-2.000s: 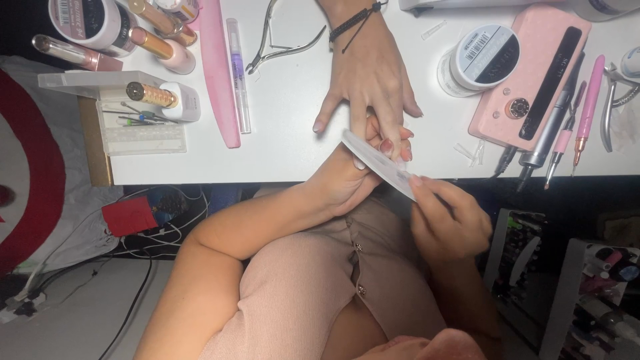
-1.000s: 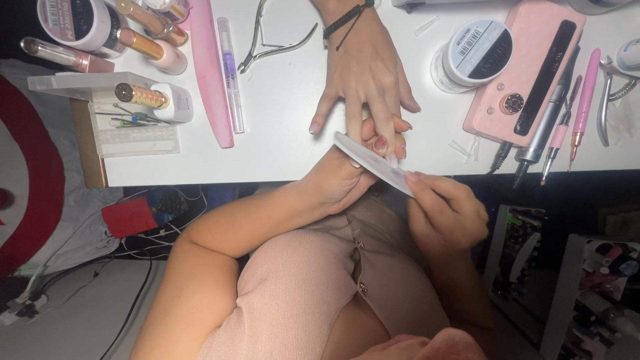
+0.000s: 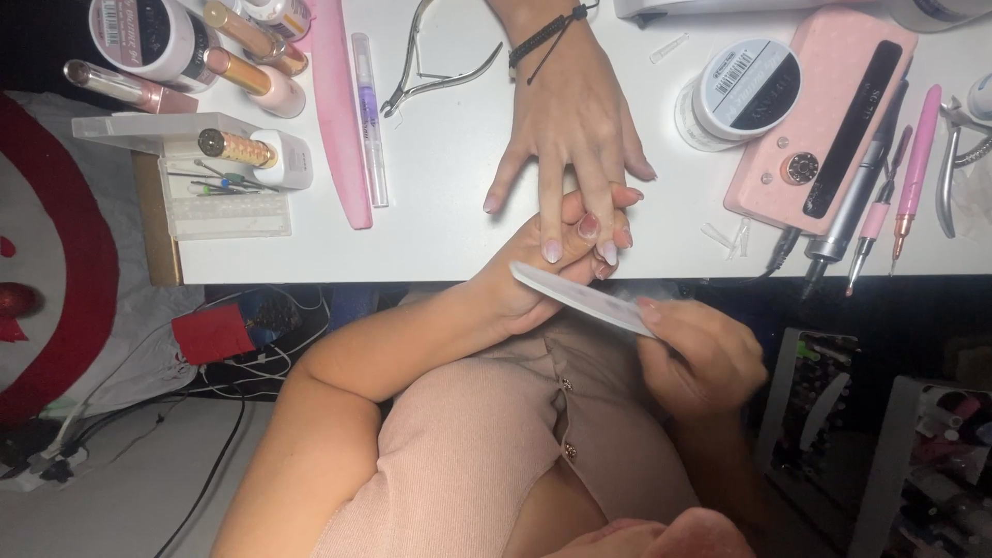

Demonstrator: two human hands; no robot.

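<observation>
Near the table's front edge my left hand [image 3: 535, 271] holds fingers of another person's hand [image 3: 570, 124], which lies palm down and wears a black braided bracelet [image 3: 546, 39]. My thumb rests beside one of its fingers, and my other fingers are partly hidden beneath. Between my right thumb and fingers [image 3: 701, 353] is one end of a curved white nail file [image 3: 581, 298]. The file's far end is just below the other person's fingertips, over my left hand; whether it touches is unclear.
Left on the white table [image 3: 434, 201] are polish bottles [image 3: 263, 81], a pink file [image 3: 341, 116], a pen [image 3: 370, 124] and cuticle nippers [image 3: 434, 70]. Right are a jar [image 3: 736, 93], a pink nail drill unit [image 3: 825, 120], its handpiece [image 3: 860, 178], brushes [image 3: 918, 170] and clear nail tips [image 3: 728, 239].
The file has moved down a little from the other person's fingertips, and my right hand has shifted with it. My left hand keeps its hold.
</observation>
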